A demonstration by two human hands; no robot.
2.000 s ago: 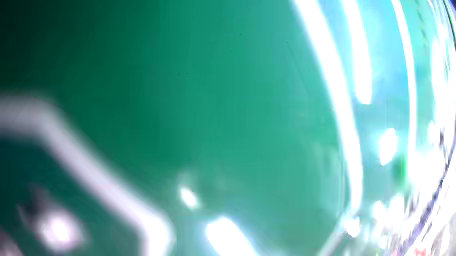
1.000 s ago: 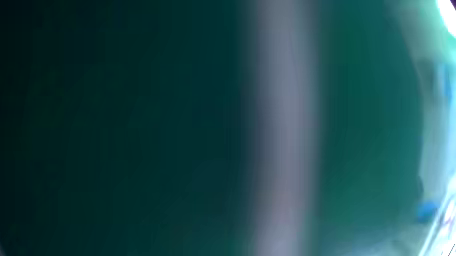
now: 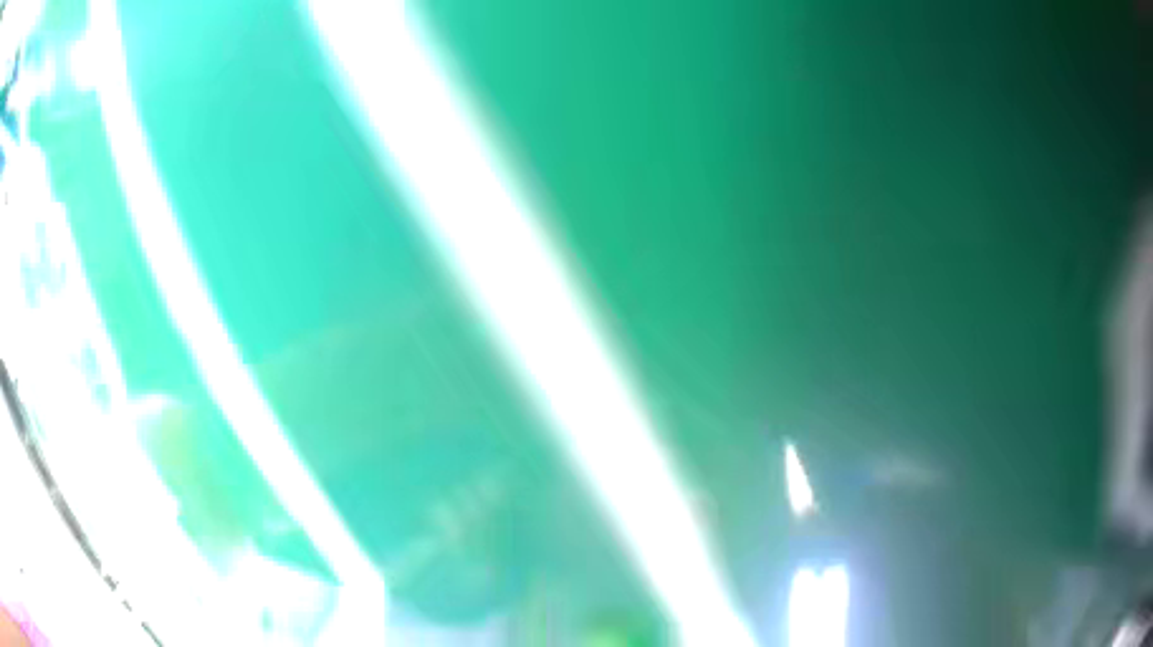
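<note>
A smooth, glossy green surface (image 3: 784,253) fills most of the head view, very close and blurred. What it belongs to cannot be told. A broad white streak (image 3: 531,316) slants across it from upper left to bottom centre, and looks like a light reflection. A thinner white streak (image 3: 202,316) curves down on the left. Neither of my hands can be made out. No held object shows.
A blurred grey-white shape (image 3: 1132,379) stands at the right edge. Two bright spots lie low, right of centre. The left rim is overexposed, with a thin dark curved line (image 3: 57,480) and a small pink-orange patch (image 3: 19,628) in the bottom corner, too cut off to name.
The whole view has shifted. The dark green with a wide grey upright band has given way to brighter green with slanting white streaks. The glaring rim is now at the left instead of the right.
</note>
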